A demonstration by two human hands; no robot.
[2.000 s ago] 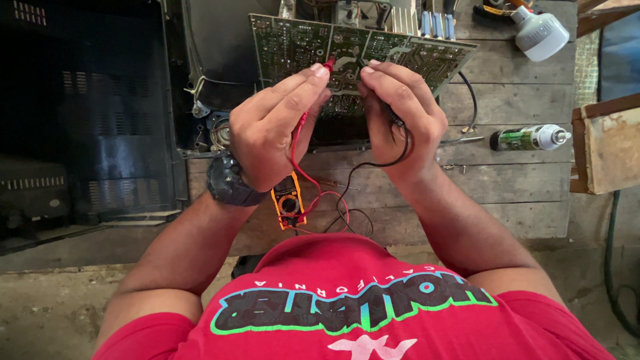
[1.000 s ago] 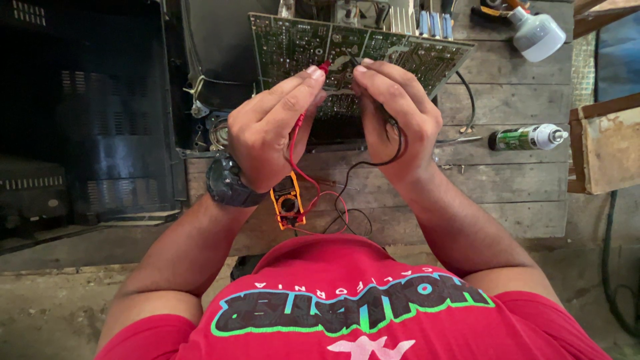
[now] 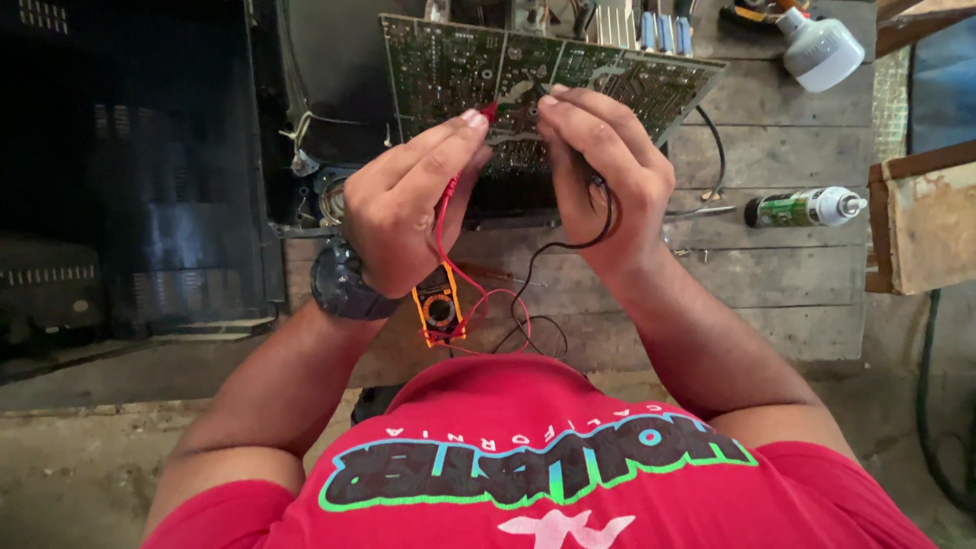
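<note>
A green circuit board (image 3: 450, 72) stands tilted at the top middle, its solder side facing me. My left hand (image 3: 415, 198), with a black watch (image 3: 343, 282) on the wrist, holds the red multimeter probe (image 3: 489, 113) against or just before the board. In my right hand (image 3: 610, 164) is the black probe (image 3: 542, 89), its tip end close to the board's middle; whether either tip touches cannot be told. Red and black leads run down from the hands to an orange-framed multimeter (image 3: 438, 309) on the wooden table (image 3: 770, 282), below my left hand.
A large black plastic housing (image 3: 137, 160) fills the left side. On the right are a white light bulb (image 3: 823, 53), a spray can (image 3: 804, 207) lying on its side, and a worn wooden box (image 3: 926, 221). A thin screwdriver (image 3: 496, 274) lies beside the multimeter.
The black probe and my right hand's fingertips have shifted slightly left across the board since the earliest frame. My left hand keeps nearly the same place.
</note>
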